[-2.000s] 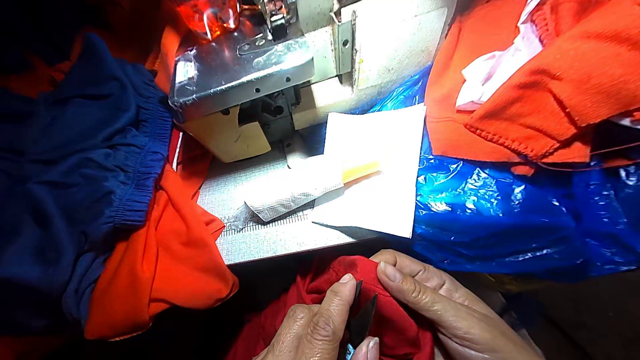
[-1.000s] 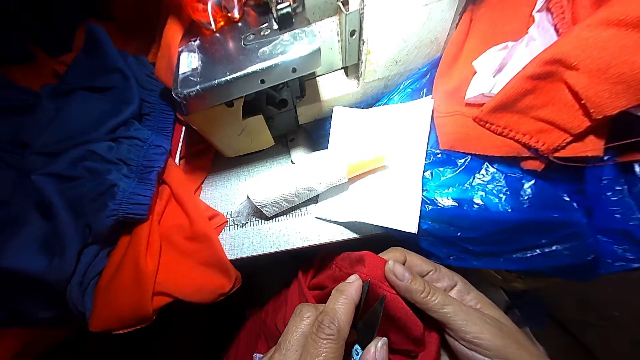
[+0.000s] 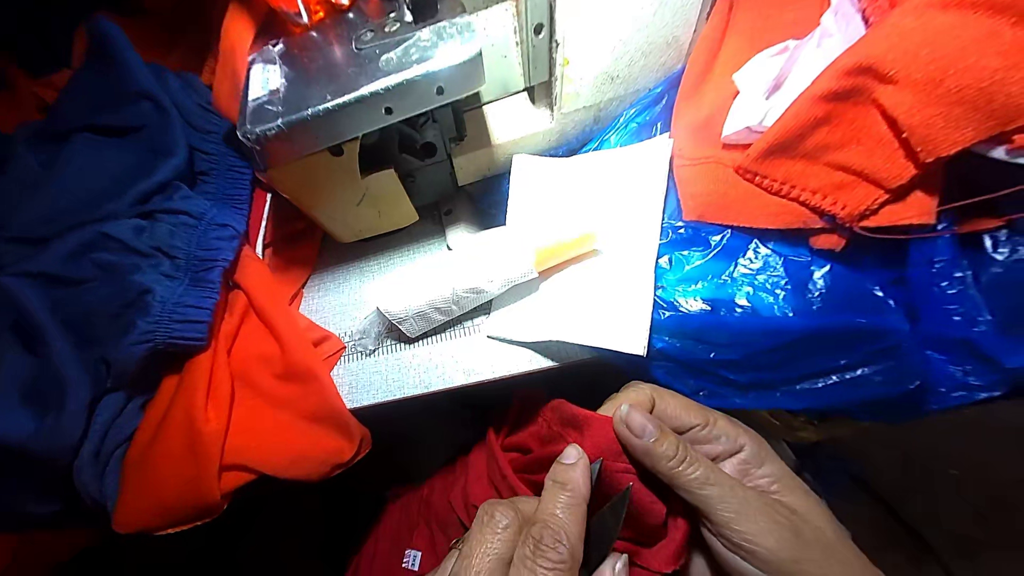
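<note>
Dark red knit fabric (image 3: 560,424) is bunched at the bottom centre, below the table edge. My left hand (image 3: 528,528) holds thread snips (image 3: 608,524), whose two dark pointed blades stand apart over the red fabric; their handle is hidden by the fingers and the frame edge. The left index fingertip rests on the fabric beside one blade. On the right, my right hand (image 3: 712,464) pinches the fabric's upper edge between thumb and fingers. A small white tag with writing (image 3: 411,558) shows on the fabric at lower left.
A sewing machine (image 3: 368,80) stands above a table with a ruler strip (image 3: 424,340). A paper-wrapped item with an orange end (image 3: 564,252) lies partly on white paper (image 3: 592,304). Navy (image 3: 96,240) and orange garments (image 3: 248,400) lie left; blue plastic (image 3: 768,320) and an orange garment (image 3: 848,152) lie right.
The snips and my left index finger have shifted slightly over the red fabric. A light blue part of the snips, visible in both earlier frames, is out of sight now. My right hand keeps its pinch.
</note>
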